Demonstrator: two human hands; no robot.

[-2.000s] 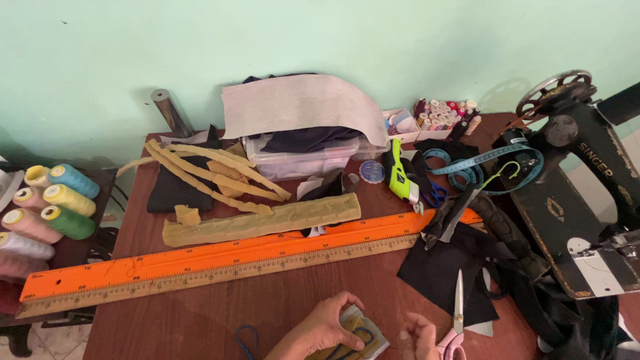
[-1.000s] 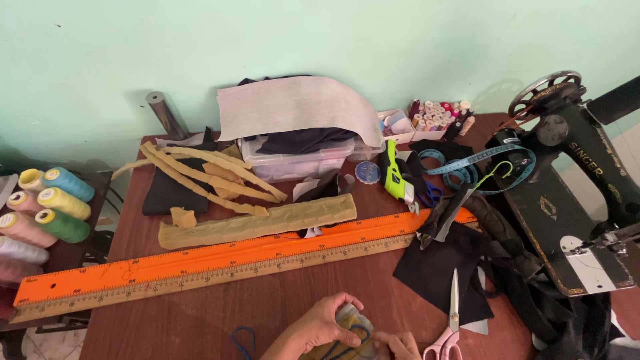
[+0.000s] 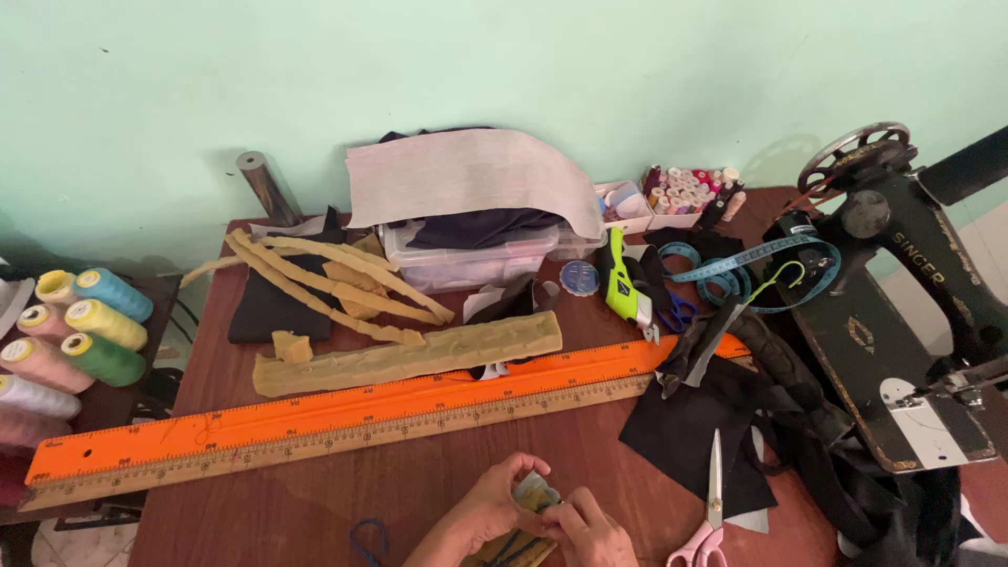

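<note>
At the bottom centre, my left hand grips a small olive-yellow fabric piece with a pale edge and dark cord or strips across it. My right hand meets it from the right, fingertips pinched at the fabric's edge close to my left thumb; what lies between them is too small to tell. The lower part of the piece goes out of the frame. A loop of dark blue cord lies on the table left of my hands. Pink-handled scissors lie to their right, partly on black fabric.
An orange ruler and a wooden ruler cross the table beyond my hands. Behind them are yellow fabric strips, a plastic box and a green-handled cutter. A Singer sewing machine stands right; thread cones stand left.
My right hand has closed in on the fabric beside my left hand; two seconds ago it was a little apart from it. My left hand still holds the piece.
</note>
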